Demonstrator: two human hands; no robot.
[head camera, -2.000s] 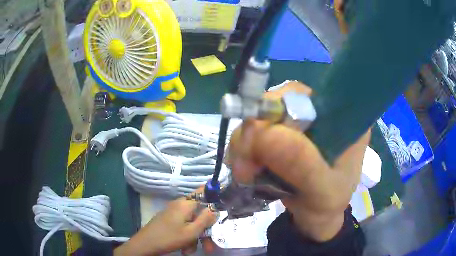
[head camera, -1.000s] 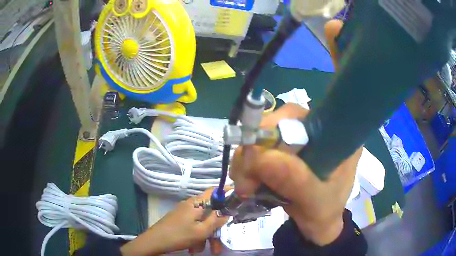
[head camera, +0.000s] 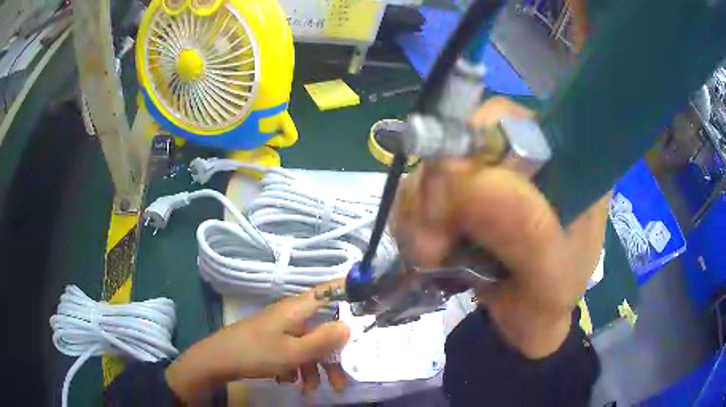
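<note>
My right hand (head camera: 493, 222) is wrapped around the dark teal power screwdriver (head camera: 637, 95), whose metal fittings and black hose (head camera: 388, 215) stand in front of my fingers. The driver's nose is over the left part of a white power strip (head camera: 394, 350) lying on the pale mat (head camera: 271, 391). My left hand (head camera: 275, 338) is at the strip's left edge, thumb and fingers against it, just beside the nose. The driver hides the strip's upper part and the exact tip contact.
Coiled white cords (head camera: 279, 254) with plugs (head camera: 163, 208) lie behind my left hand. Another coil (head camera: 111, 326) lies over the yellow-black edging. A yellow fan (head camera: 275, 56), sticky notes (head camera: 332, 94) and a tape roll (head camera: 385, 143) stand further back. A blue bin (head camera: 654, 230) is at right.
The driver and my right hand have moved to the right and up a little. More of the power strip and tape roll shows. My left hand stays at the strip's left edge.
</note>
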